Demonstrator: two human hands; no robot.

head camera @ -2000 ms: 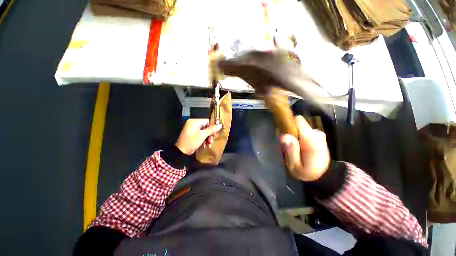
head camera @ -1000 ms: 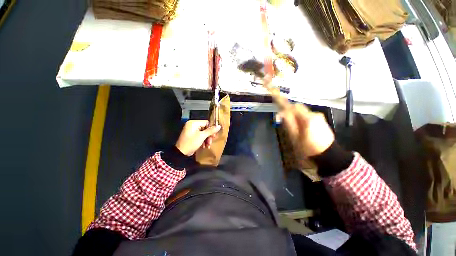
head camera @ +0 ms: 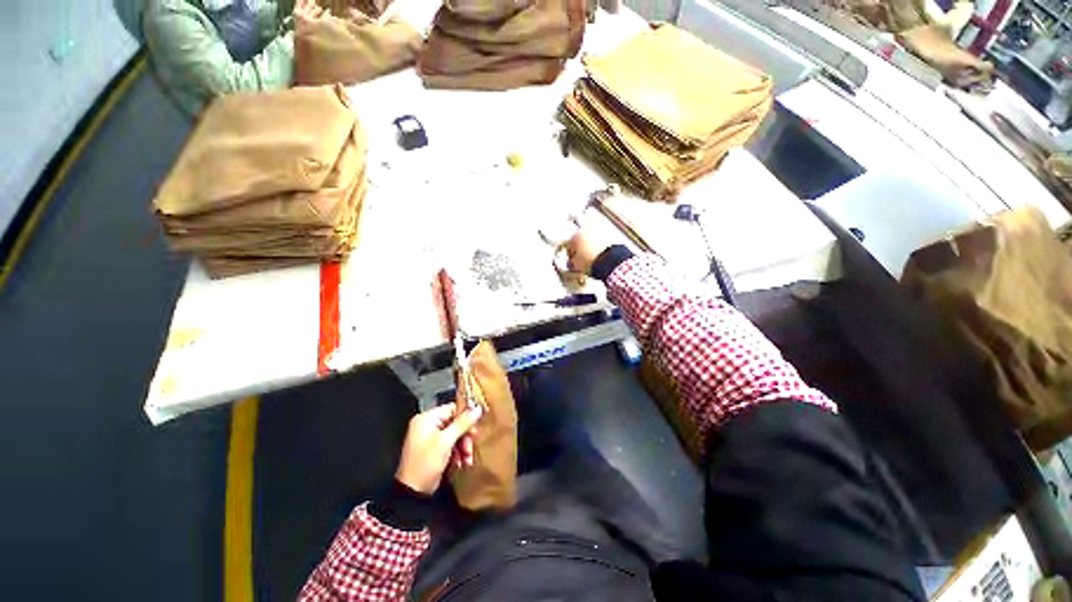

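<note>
My left hand (head camera: 433,445) holds the brown fabric panel (head camera: 494,435) at its edge, on the narrow metal bar (head camera: 461,359) that juts from the table edge. My right hand (head camera: 578,254) is over the table at the small yellow-gold rings; what its fingers touch is too small to tell. The wooden-handled hammer (head camera: 625,222) lies on the table beyond the right hand. The black-handled hammer (head camera: 709,253) lies to its right. A scatter of tiny silvery bits (head camera: 495,269) lies left of the right hand.
A left stack of brown panels (head camera: 265,176) stands beside the red tape (head camera: 329,318); a right stack (head camera: 676,94) stands at the back right. A thin dark-handled tool (head camera: 574,301) lies near the edge. A small black object (head camera: 410,132) is mid-table. A person in green (head camera: 223,53) is across the table.
The view has shifted up and shows more of the table. My right hand has let go of the wooden-handled hammer and reached forward to the table. My left hand still holds the panel.
</note>
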